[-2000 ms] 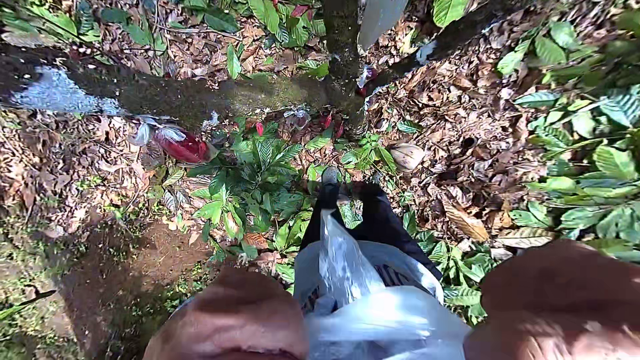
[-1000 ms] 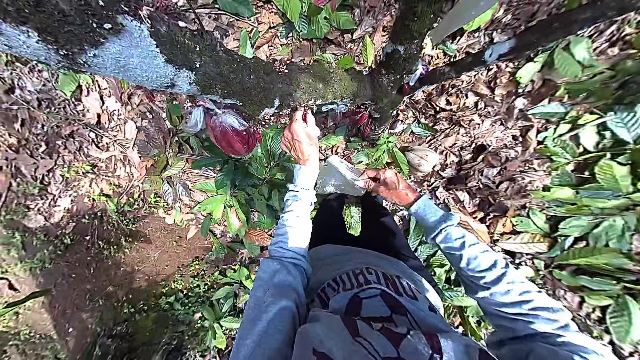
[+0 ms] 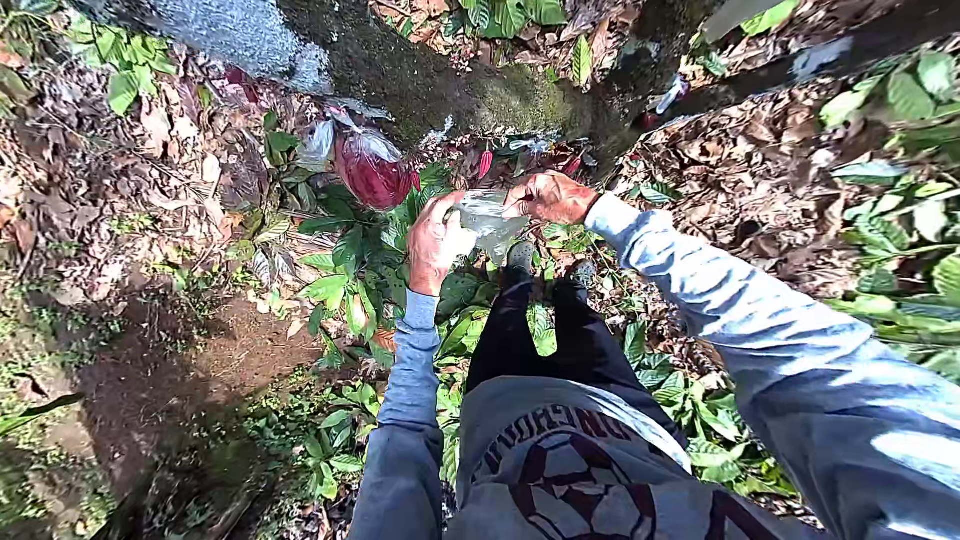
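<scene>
A clear plastic bag is stretched between my two hands, below the mossy tree branch. My left hand grips the bag's left edge, and my right hand pinches its upper right part between thumb and fingers. Left of my left hand hangs a large red cacao pod wrapped in clear plastic. Small red pods hang just above my hands, under the branch.
A second, darker limb runs off to the upper right, with a bit of plastic near its base. Dry leaf litter and green leafy plants surround my shoes. Bare soil lies at the left.
Two seconds ago my hands were low and close to the camera, with plastic between them. Now they are stretched out near the branch. Since one second ago, my right hand has moved up beside the left.
</scene>
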